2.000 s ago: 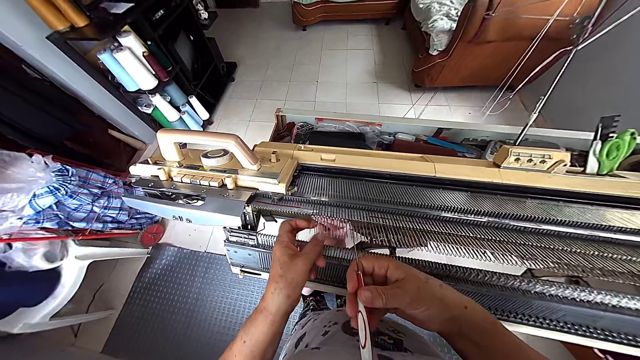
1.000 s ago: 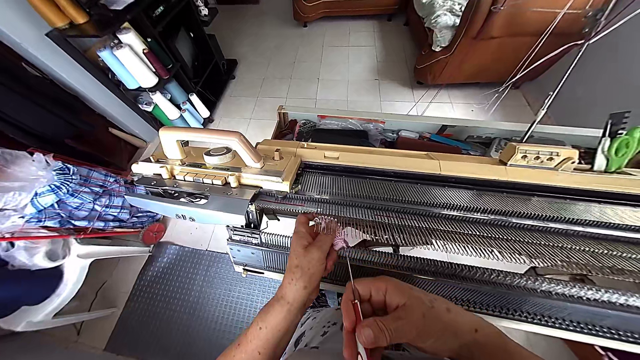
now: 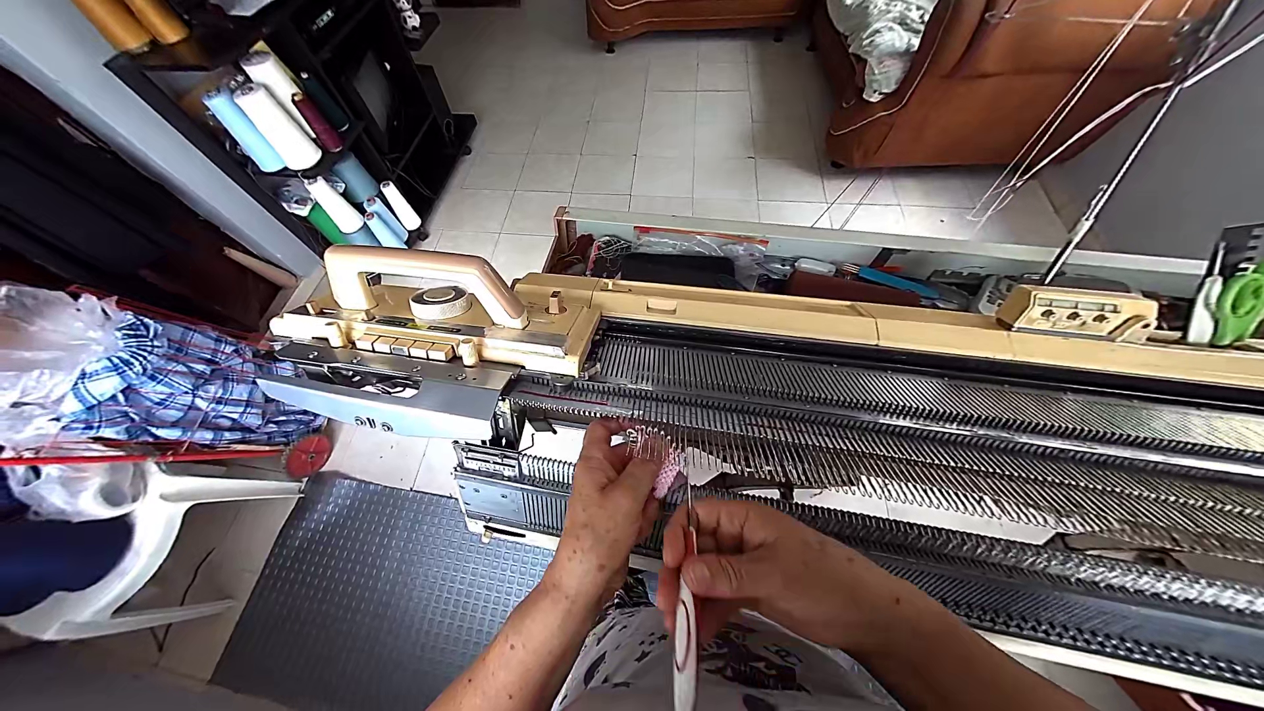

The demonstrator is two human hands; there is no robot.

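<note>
A knitting machine point(image 3: 750, 308) with two needle beds crosses the view. A small piece of pink knitting point(image 3: 670, 472) hangs at the needles of the back bed, left of the middle. My left hand point(image 3: 607, 494) pinches the left side of this knitting between thumb and fingers, close under the needles. My right hand point(image 3: 741, 563) grips a slim tool with a white and red handle point(image 3: 683, 632); its thin metal shaft points up to the right edge of the knitting. Whether the tip is in a stitch I cannot tell.
The cream carriage point(image 3: 444, 316) sits at the machine's left end. Behind the bed, a tray point(image 3: 889, 252) holds tools and bags. A yarn mast point(image 3: 1126, 178) rises at the right, near green-handled scissors point(image 3: 1239, 301). A white plastic chair point(image 3: 148, 533) stands at the left.
Two seconds ago my left hand was a little farther left with its fingers looser; it has closed in on the knitting. The right hand keeps the tool, its shaft now upright beside the knitting.
</note>
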